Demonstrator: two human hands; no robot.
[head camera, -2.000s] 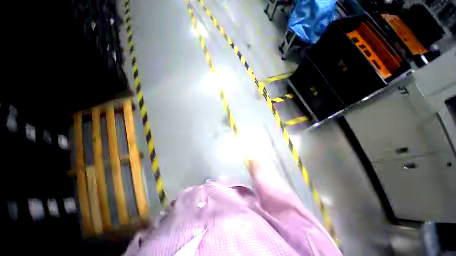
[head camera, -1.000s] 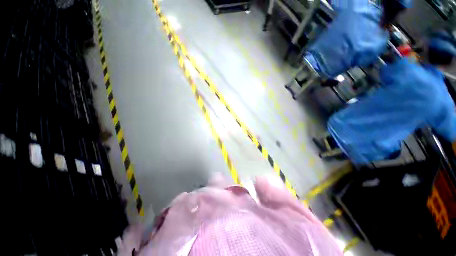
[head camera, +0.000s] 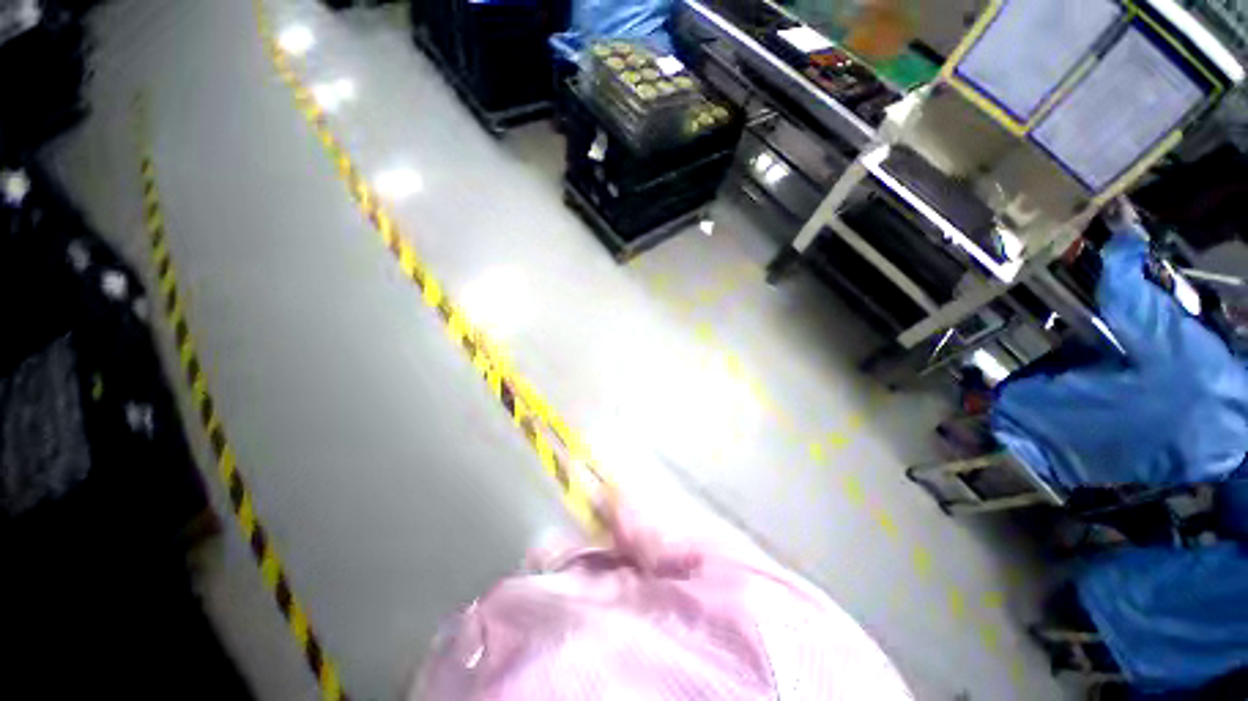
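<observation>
My pink smock (head camera: 616, 637) fills the bottom middle of the view. A small blurred pinkish shape at its upper edge looks like my right hand (head camera: 654, 544), in front of my body. Its fingers cannot be made out, and no held thing can be told. My left hand is not in view. In front of me lies the grey floor (head camera: 329, 342) with yellow-black lane tape (head camera: 435, 295) running up to the upper left. A second tape line (head camera: 219, 445) runs along the left side.
Dark stacked goods (head camera: 55, 411) stand at the left. Black totes (head camera: 657, 185) topped by trays of round parts (head camera: 641, 85) stand at upper centre. A conveyor bench (head camera: 944, 219) with a framed board (head camera: 1081, 82) stands right. People in blue coats (head camera: 1129, 411) sit at the right.
The view has moved on along the aisle. The blue-coated people are lower right; the bench, framed board and stacked totes have come into view. The pallet and orange trays are gone from view.
</observation>
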